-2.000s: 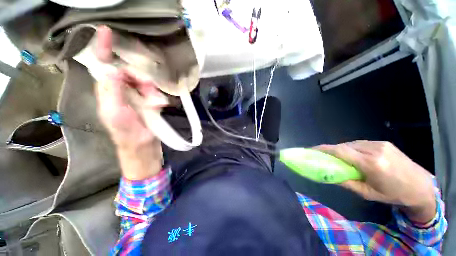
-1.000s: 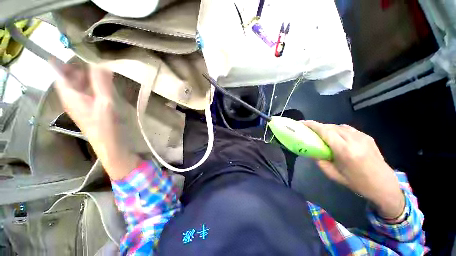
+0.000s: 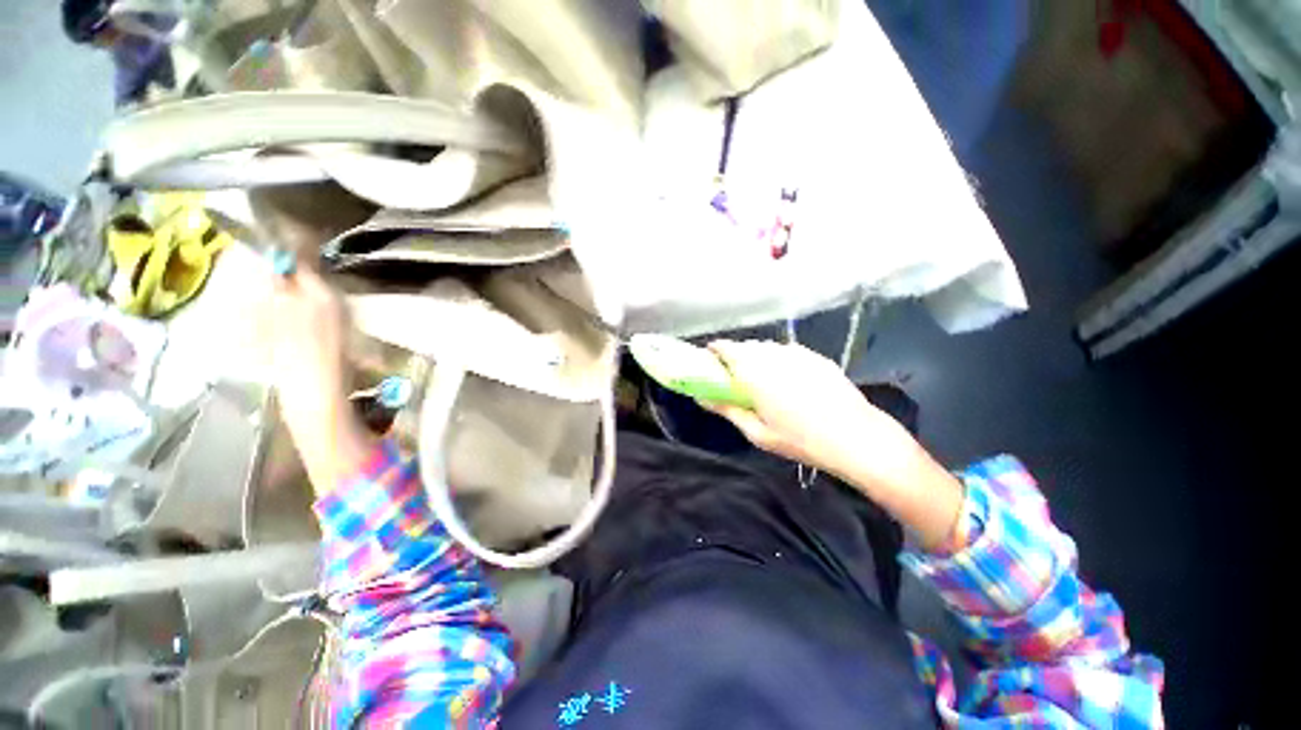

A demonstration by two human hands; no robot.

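Note:
A beige tote bag (image 3: 492,300) lies open before me at the left of the white table, its pale handle loop (image 3: 440,471) hanging towards my lap. My left hand (image 3: 304,350) is blurred at the bag's left end, by a small blue-wrapped fitting (image 3: 281,261); whether its fingers grip the bag is unclear. My right hand (image 3: 799,407) is closed on the green-handled tool (image 3: 699,377), close to the bag's right edge beside the handle. The tool's dark shaft is not clearly visible.
The white-covered table (image 3: 856,214) holds a red-and-black small tool (image 3: 781,235) and a purple item (image 3: 721,200). More beige bags (image 3: 157,628) crowd the lower left. Yellow items (image 3: 164,257) and a pinkish fan (image 3: 86,350) stand behind. A person (image 3: 129,50) shows at upper left.
My right hand has moved left and up with the green-handled tool, to the bag's edge. My left hand stays near the bag's left side. The view has shifted, showing more behind the bags.

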